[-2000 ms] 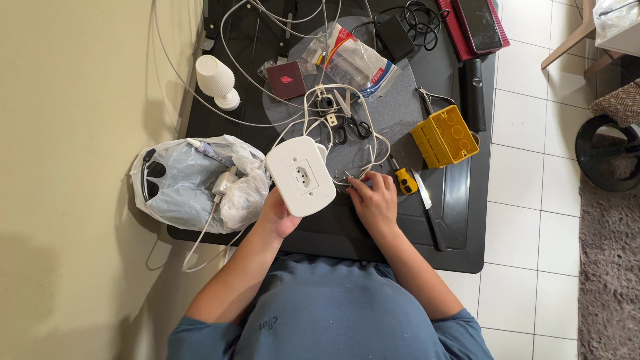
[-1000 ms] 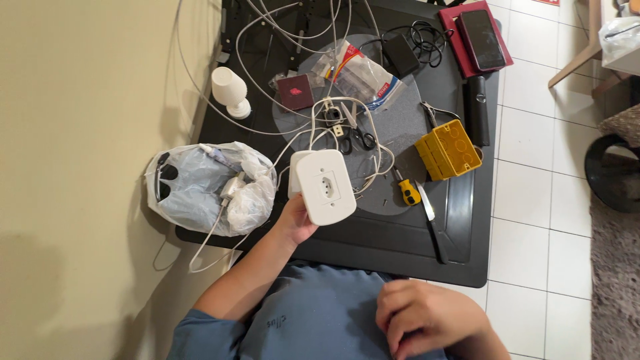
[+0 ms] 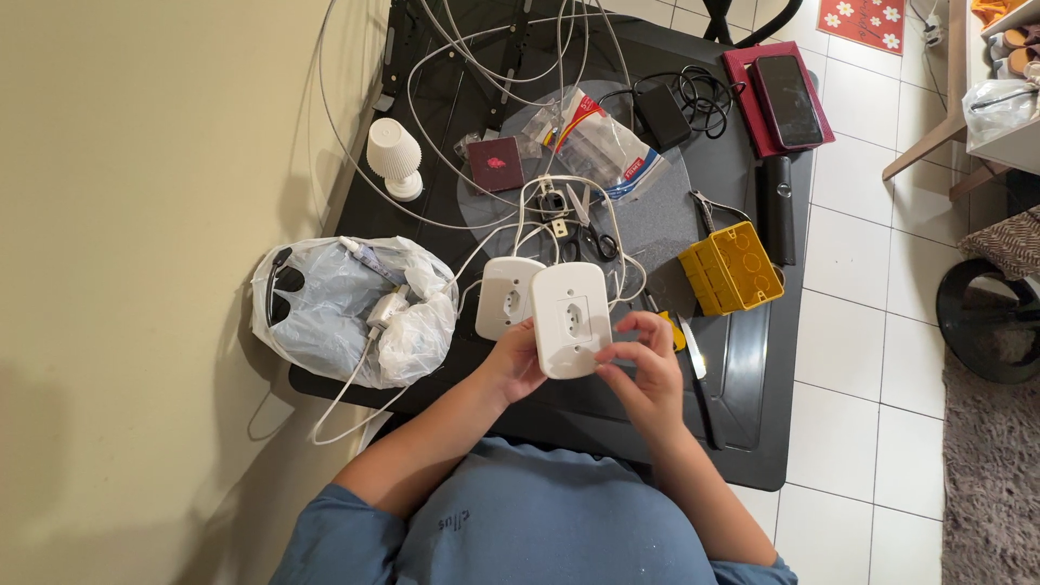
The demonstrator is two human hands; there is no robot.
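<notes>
My left hand (image 3: 517, 362) holds a white outlet plate (image 3: 571, 321) with a three-hole socket by its lower left side. At the plate's lower right corner are the thumb and forefinger of my right hand (image 3: 647, 370); whether they pinch something small there I cannot tell. A second white outlet plate (image 3: 505, 298) lies behind and left of the first, partly covered by it. White cable (image 3: 615, 236) loops behind both. Black-handled scissors (image 3: 600, 242) lie above them. Right of my right hand are a yellow screwdriver (image 3: 673, 331), partly hidden, and a knife (image 3: 695, 357).
On the black table (image 3: 756, 406), a yellow electrical box (image 3: 733, 268) and pliers (image 3: 705, 213) are at right. A plastic bag (image 3: 357, 313) and small white lamp (image 3: 396, 158) stand left. A clear package (image 3: 609, 150), black adapter (image 3: 662, 115) and phone (image 3: 786, 101) lie farther back. Grey cables hang across the back.
My right hand has come up from in front of my shirt to the lower right of the held plate. The second plate now shows more fully, to the left of the held one.
</notes>
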